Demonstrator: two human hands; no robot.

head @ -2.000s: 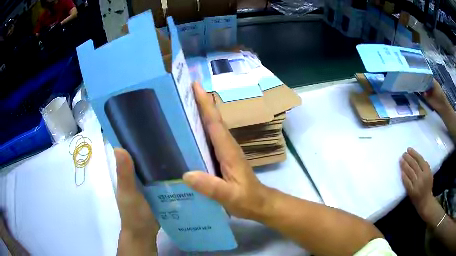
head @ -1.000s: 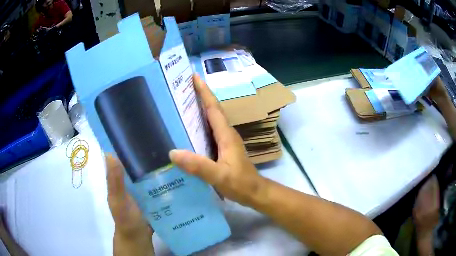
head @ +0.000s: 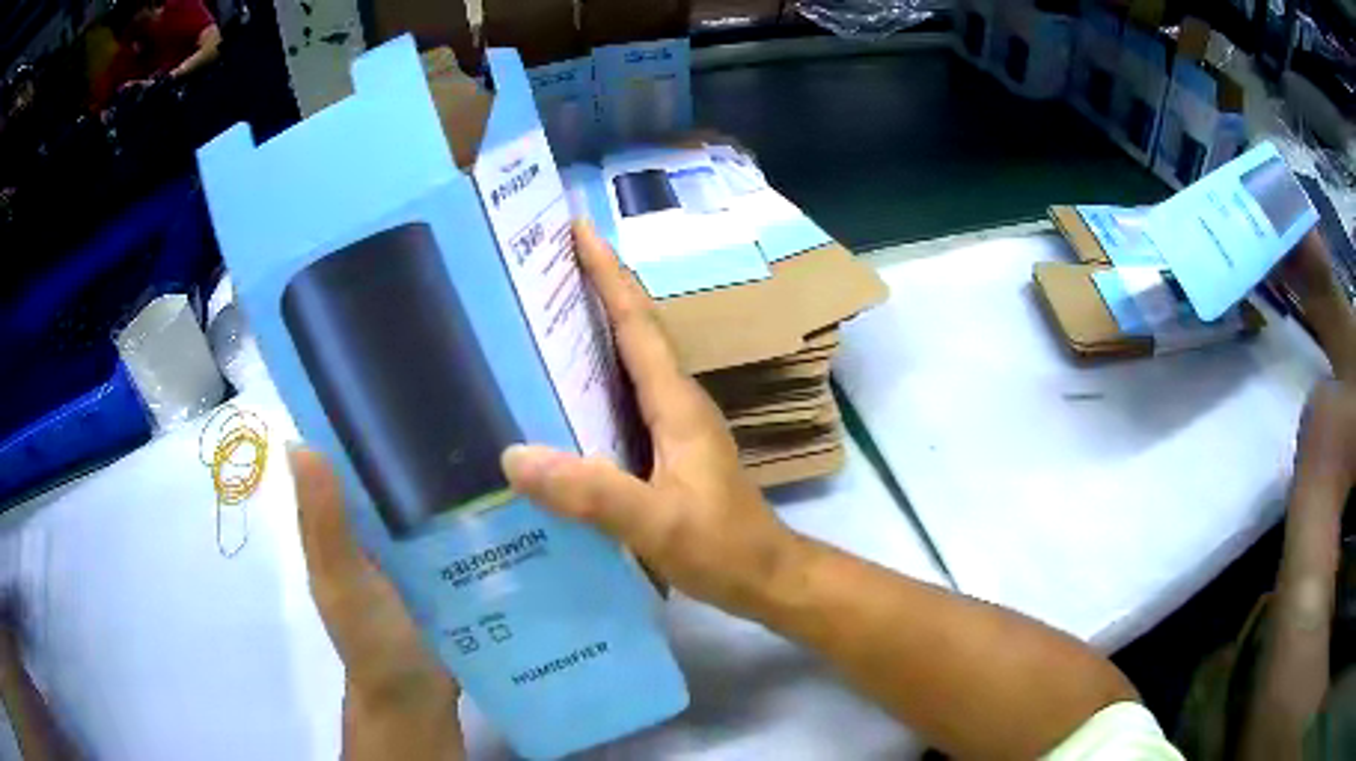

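A light blue humidifier box (head: pixel 402 357) is held up in front of me, tilted, its upper flaps raised and open with brown inside. Its broad face shows a dark cylinder, upside-down "HUMIDIFIER" print and two tick boxes, one ticked. A white text panel shows on its right side. My right hand (head: pixel 677 476) grips the box's right side, thumb on the broad face, fingers along the text panel. My left hand (head: pixel 365 610) is at the lower left edge, partly behind the box; its fingertips' contact is hard to tell. A stack of flat boxes (head: pixel 766 320) lies just behind.
Rubber bands (head: pixel 238 464) lie on the white sheet at left, near a bagged white cylinder (head: pixel 173 361) and a blue tray (head: pixel 67 424). At right, a person's hand holds a blue carton (head: pixel 1234 231) over flat boxes (head: pixel 1115 312). Erected boxes (head: pixel 643 92) stand behind, beside the green belt (head: pixel 877 141).
The box has shifted slightly left and turned, showing more of its text panel. My left fingers have moved slightly left. The neighbour's carton has tilted, and their lower hand has moved.
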